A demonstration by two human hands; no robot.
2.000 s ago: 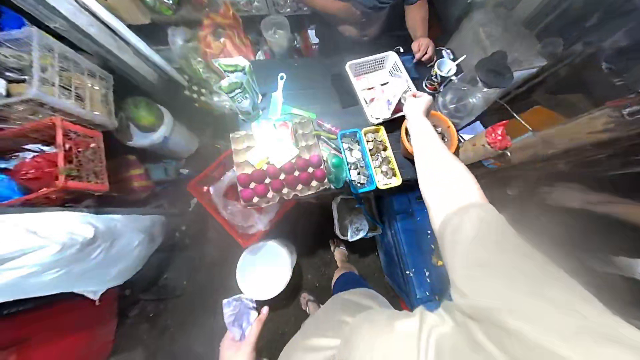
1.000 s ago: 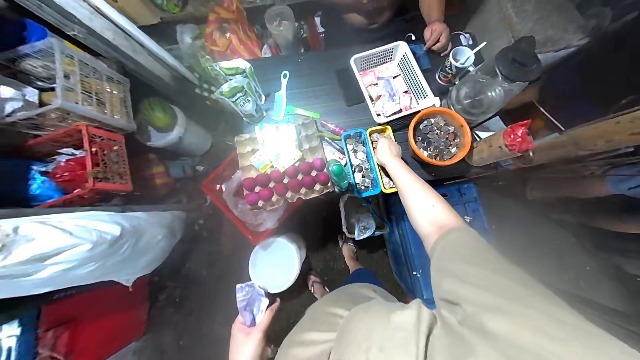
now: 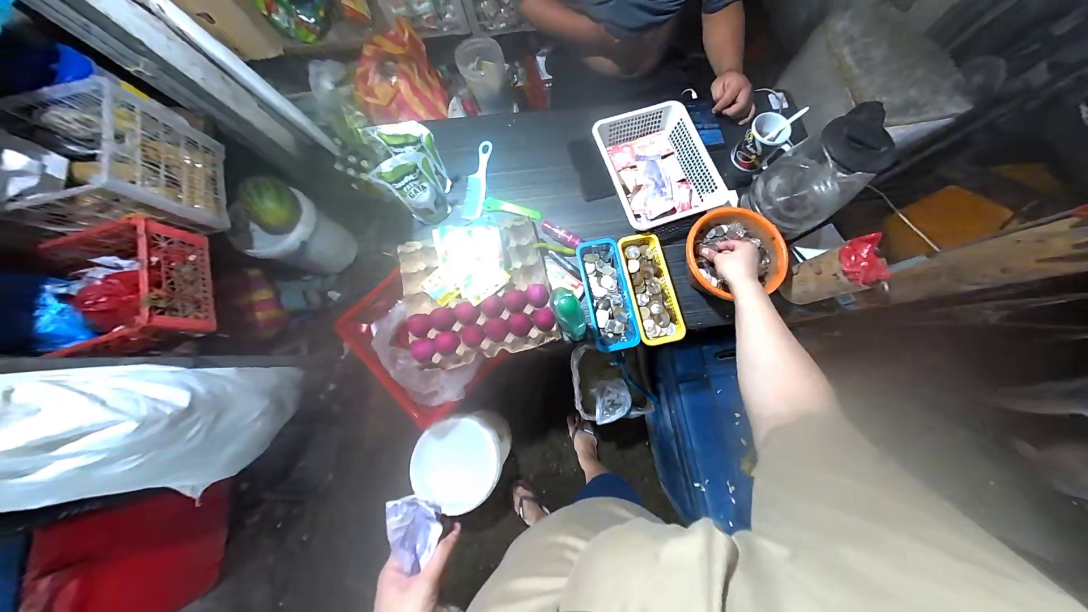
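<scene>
My left hand [image 3: 418, 578] is closed on a crumpled, pale purple banknote [image 3: 413, 534], beside a white round lid [image 3: 456, 464]. My right hand [image 3: 734, 262] reaches into an orange round basin [image 3: 779, 270] of coins; its fingertips are among the coins, and whether they grip any cannot be told. Left of the basin stand a yellow basket [image 3: 674, 311] and a blue basket [image 3: 614, 340], both with coins. Behind them, a white plastic basket [image 3: 625, 204] holds banknotes. An egg tray [image 3: 416, 255] carries several magenta eggs [image 3: 495, 329], with brightly lit papers on top.
A person's hand [image 3: 733, 95] rests at the table's far side, near a mug [image 3: 769, 132] and a glass pitcher [image 3: 786, 191]. A red crate [image 3: 357, 319] lies under the egg tray. Below the table edge are a small bin [image 3: 586, 387] and a blue container [image 3: 693, 416].
My right hand has moved right, from the yellow basket into the orange basin. Two seconds ago it was by the white basket's corner. My left hand still holds the banknote.
</scene>
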